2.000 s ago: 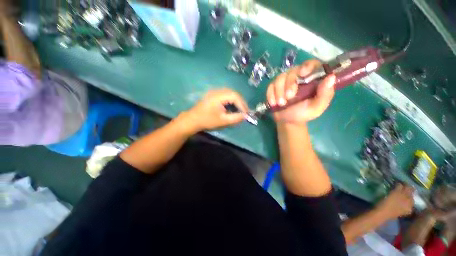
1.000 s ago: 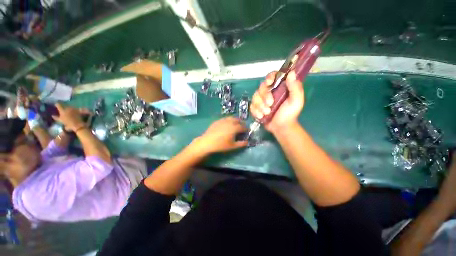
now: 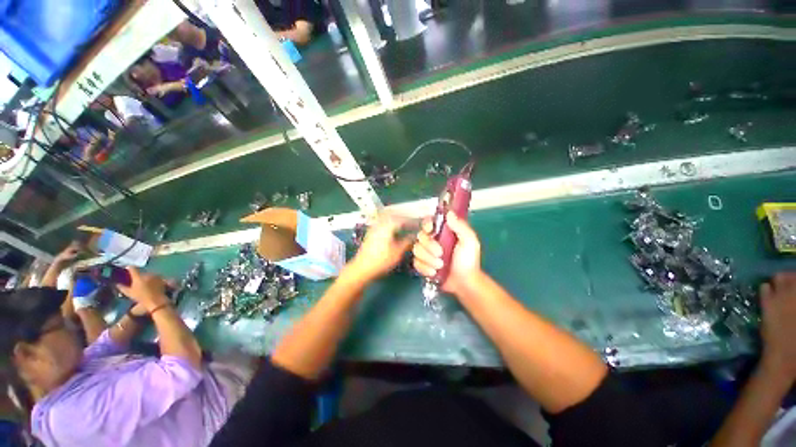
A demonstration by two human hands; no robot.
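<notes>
My right hand point(image 3: 456, 255) is shut on a dark red electric screwdriver point(image 3: 457, 197), held upright with its cord rising from the top. Below the hand, a small silvery board assembly point(image 3: 429, 293) shows near the driver's lower end; the bit itself is hard to make out. My left hand point(image 3: 380, 250) is stretched forward beside the driver, over the green bench near the pale rail. Its fingers are bent close to a few loose dark boards, partly hidden behind it. Whether it holds one cannot be told.
An open carton point(image 3: 312, 253) and a board pile point(image 3: 251, 286) stand to the left. Another pile point(image 3: 682, 264) and a yellow box point(image 3: 779, 229) are at right. A pale post point(image 3: 292, 96) meets the rail point(image 3: 559, 190). Boards lie on the conveyor. People sit on both sides.
The view has tilted up, showing more of the conveyor and the people beyond. My left hand has left the bit tip and reached forward. The driver now stands more upright.
</notes>
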